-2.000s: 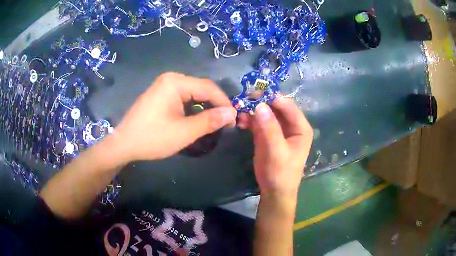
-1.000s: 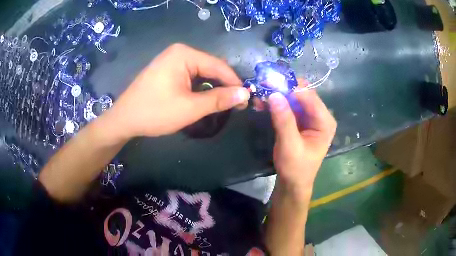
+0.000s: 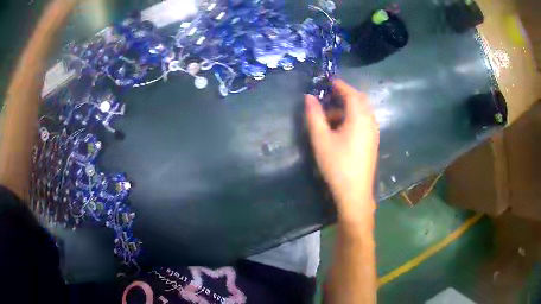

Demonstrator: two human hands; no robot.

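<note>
My right hand (image 3: 344, 127) reaches to the near edge of the board pile (image 3: 261, 44), palm down. Its thumb and fingers are apart around a dark blue ring circuit board (image 3: 323, 92) at the pile's lower right end. Blur hides whether they grip it. My left forearm (image 3: 26, 95) rises along the left edge of the picture. My left hand is cut off by the top edge. No lit LED shows.
Laid-out boards (image 3: 89, 178) with white cables and discs cover the table's left side. Black round units stand at the upper right (image 3: 382, 35), top right (image 3: 462, 15) and right end (image 3: 489, 110). Cardboard boxes (image 3: 474, 172) and green floor with a yellow line lie beyond.
My hands have parted. My left hand has left the picture upward at the left, and my right hand has moved to the pile. The glowing board and the black unit by my left hand no longer show.
</note>
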